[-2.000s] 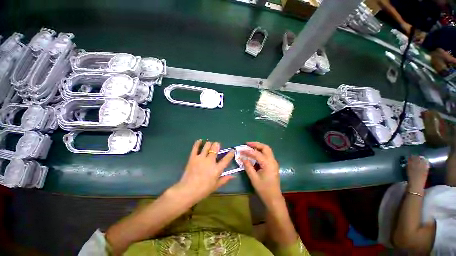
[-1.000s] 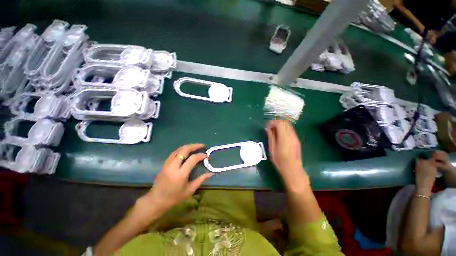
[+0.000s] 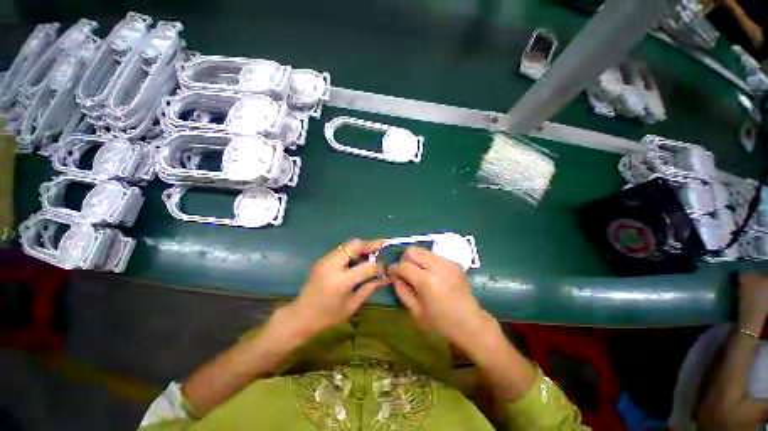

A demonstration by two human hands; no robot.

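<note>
A white oval plastic frame (image 3: 456,250) lies near the bench's front edge, its round disc end to the right. My left hand (image 3: 344,278) grips its left end with fingers and thumb. My right hand (image 3: 429,286) is over the frame's lower side, fingertips pinched together close to my left fingertips. Whatever is between the right fingertips is too small to tell. A pile of thin white strips (image 3: 516,168) lies beyond, below the metal post. Another single frame (image 3: 402,145) lies flat beyond my hands.
Stacked white frames (image 3: 223,157) cover the left side of the green bench (image 3: 278,268). A slanting grey post (image 3: 573,67) rises from a pale rail (image 3: 413,106). A black pouch (image 3: 644,227) and more frames (image 3: 695,181) lie at right. A person's arm (image 3: 749,320) shows at the right edge.
My right hand has come back from the strip pile to the frame, beside my left fingertips. My left hand now covers the frame's left end. The view has shifted, so the bench items appear further right.
</note>
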